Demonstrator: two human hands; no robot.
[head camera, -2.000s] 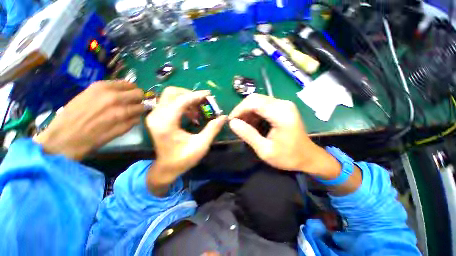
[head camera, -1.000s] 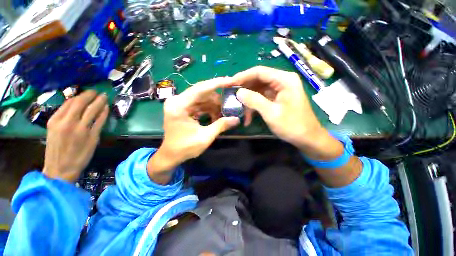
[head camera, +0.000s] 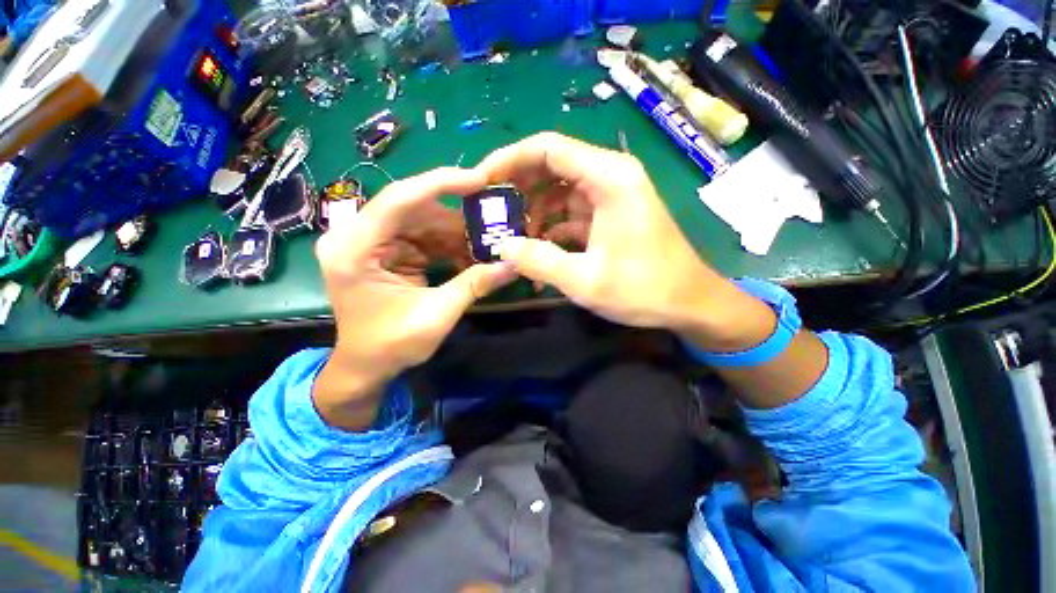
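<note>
A small black squarish watch case (head camera: 496, 220) with white printing on its face is held up in front of me, over the bench's front edge. My left hand (head camera: 400, 272) grips it from the left, thumb at its lower edge. My right hand (head camera: 614, 238) grips it from the right, with the thumb on its lower face. The fingers behind the case are partly hidden. Both hands are bare.
Dark watch units (head camera: 250, 254) lie at the left of the green mat (head camera: 533, 110). A blue box (head camera: 174, 127) stands behind them. A marker (head camera: 672, 122), a cream-handled tool (head camera: 709, 107), a white cloth (head camera: 759, 197) and an electric screwdriver (head camera: 793, 122) lie right. A black tray (head camera: 151, 487) is below left.
The case's printed side now faces me; earlier a plain pale-looking side showed. Another person's hand and blue sleeve at the left have left the view, and two units now show where that hand was.
</note>
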